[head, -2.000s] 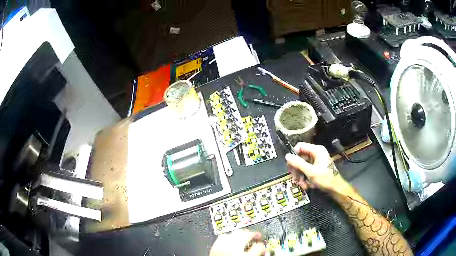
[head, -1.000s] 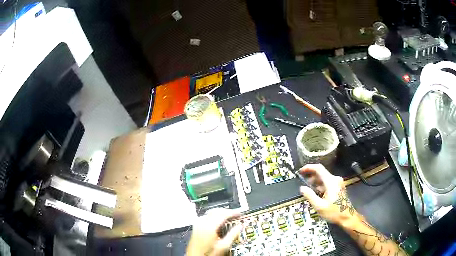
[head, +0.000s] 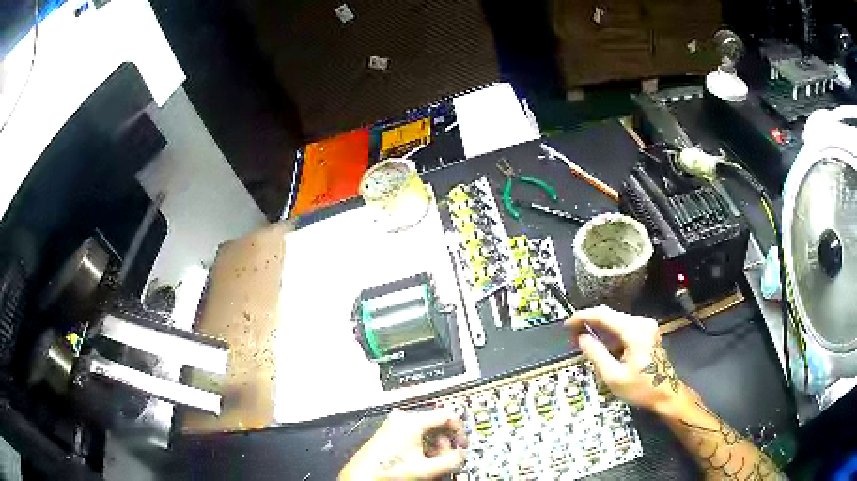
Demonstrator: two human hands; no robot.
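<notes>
A panel of small circuit boards (head: 554, 427) lies on the black mat at the bottom centre, parts side up. My left hand (head: 413, 445) is at the panel's left end, fingers curled; whether it grips the edge cannot be told. My right hand (head: 618, 349) is above the panel's upper right and holds a thin dark pen-shaped tool, likely the soldering iron (head: 563, 302), its tip pointing up and left. A solder wire spool (head: 399, 321) stands on white paper (head: 324, 333) left of the panel.
Two loose board groups (head: 479, 235) lie beyond the panel. Green cutters (head: 528, 194), a rough grey pot (head: 611, 256) and a black soldering station (head: 691, 221) are behind. A clear-yellow jar (head: 399, 194) is on the paper. Conveyor rails (head: 160, 385) are left, a fan (head: 827, 254) right.
The front board strip now sits against the one behind it as one block. My right hand has moved away from the pot's side to above the panel. The view has shifted.
</notes>
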